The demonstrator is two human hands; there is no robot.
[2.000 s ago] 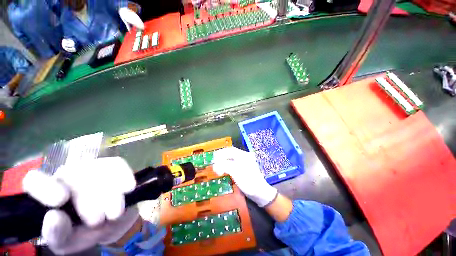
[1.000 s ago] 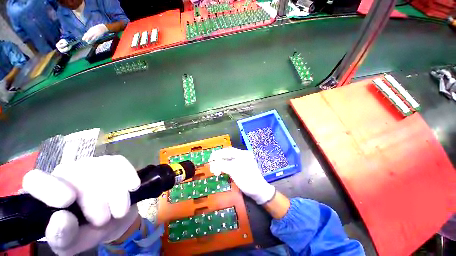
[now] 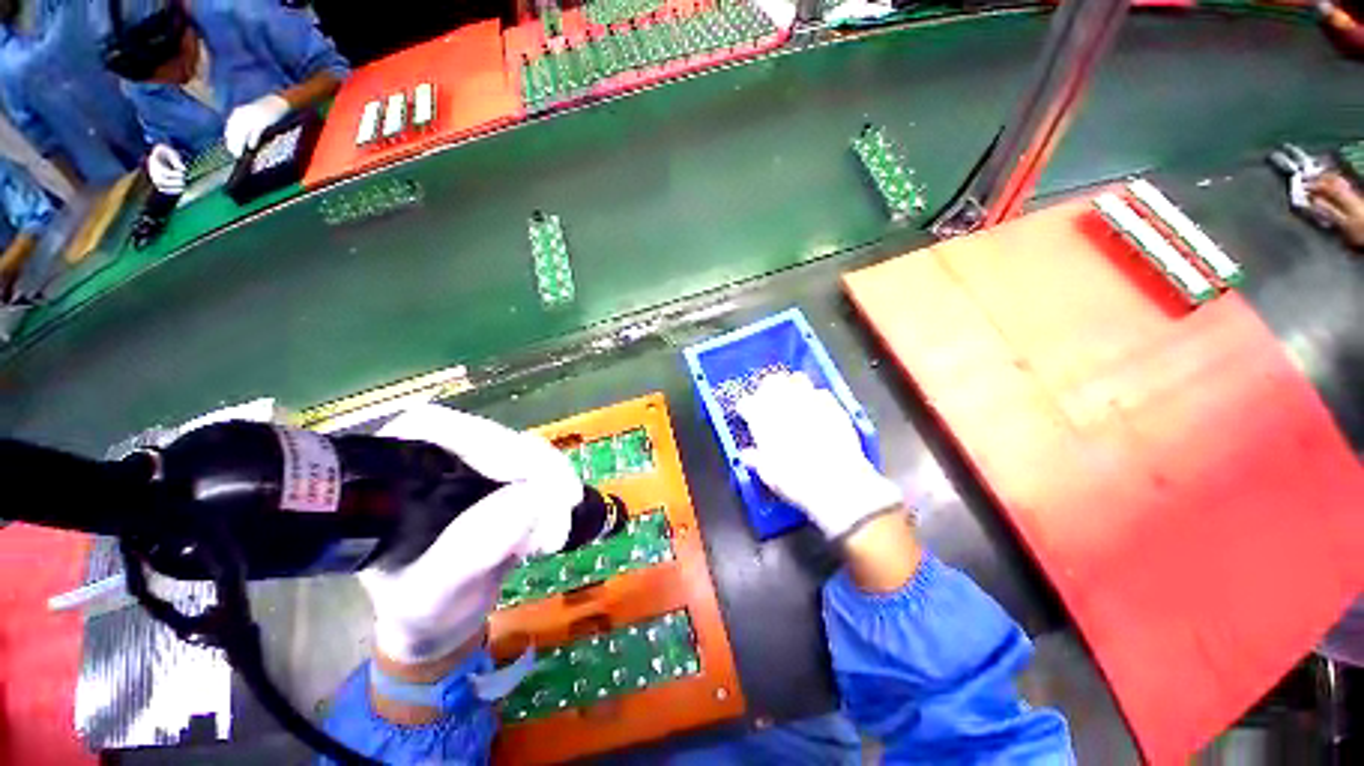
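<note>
My left hand (image 3: 464,546), in a white glove, is closed around the black electric screwdriver (image 3: 329,494). Its tip end is over the orange fixture (image 3: 700,659), near the middle green circuit board (image 3: 621,554). The front circuit board (image 3: 606,666) lies uncovered in its slot; the back one (image 3: 621,452) is partly hidden by my left hand. My right hand (image 3: 808,446), also gloved, is in the blue screw bin (image 3: 781,518) with its fingertips at the heaped screws (image 3: 756,386). Whether it pinches any screw cannot be seen.
Ribbed silvery parts (image 3: 157,673) lie at left. A red mat (image 3: 1137,494) at right bears two white-striped boards (image 3: 1170,240). Loose boards (image 3: 551,258) lie on the green conveyor (image 3: 449,285). A metal post (image 3: 1047,112) stands beyond. People in blue sit across; another person's hand shows far right.
My right hand has moved from the back board into the screw bin. My left hand has turned the screwdriver, showing its label and rear cable, and moved right over the fixture. The view has shifted slightly.
</note>
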